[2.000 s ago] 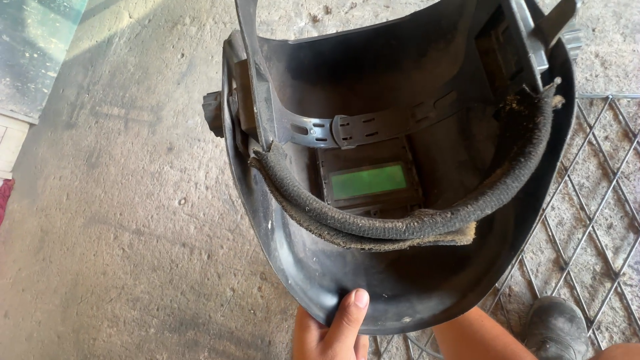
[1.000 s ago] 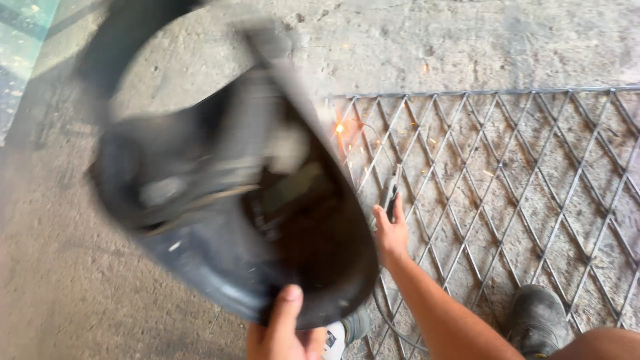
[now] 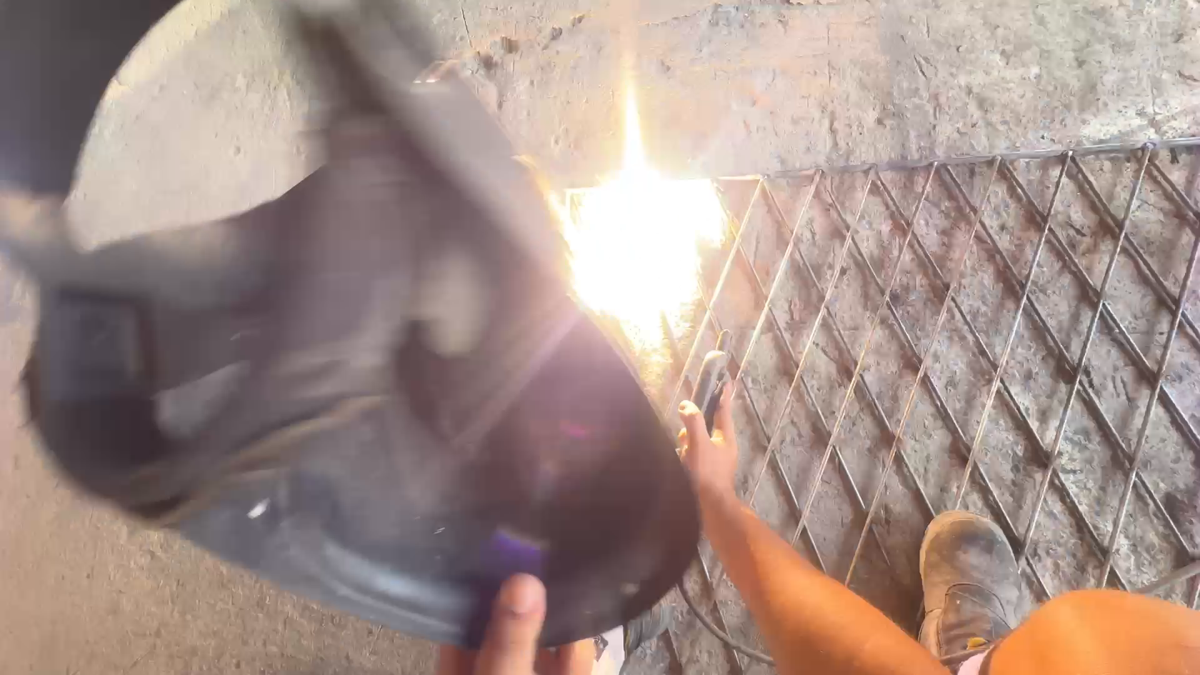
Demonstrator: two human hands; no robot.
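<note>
A black welding helmet (image 3: 375, 525), blurred and seen from its inner side, fills the left half of the head view. My left hand (image 3: 516, 623) grips its lower rim, thumb on the inside. To the right of the helmet, my right hand (image 3: 714, 450) is closed around a dark welding electrode holder (image 3: 717, 398). Beyond that hand, a blinding white arc (image 3: 647, 248) burns at the near-left corner of a metal lattice of crossed rods (image 3: 891, 375). The glare hides the electrode's tip and the spot it touches.
The lattice lies on a rough concrete floor (image 3: 937, 75) and spreads to the right. A worn work boot (image 3: 970, 581) stands over its lower part, beside a bare knee (image 3: 1097, 637). A cable (image 3: 717, 633) curves below my right forearm.
The helmet has moved left and tilted since the earliest frame. The small orange glow at the lattice corner one second ago is now a large white arc.
</note>
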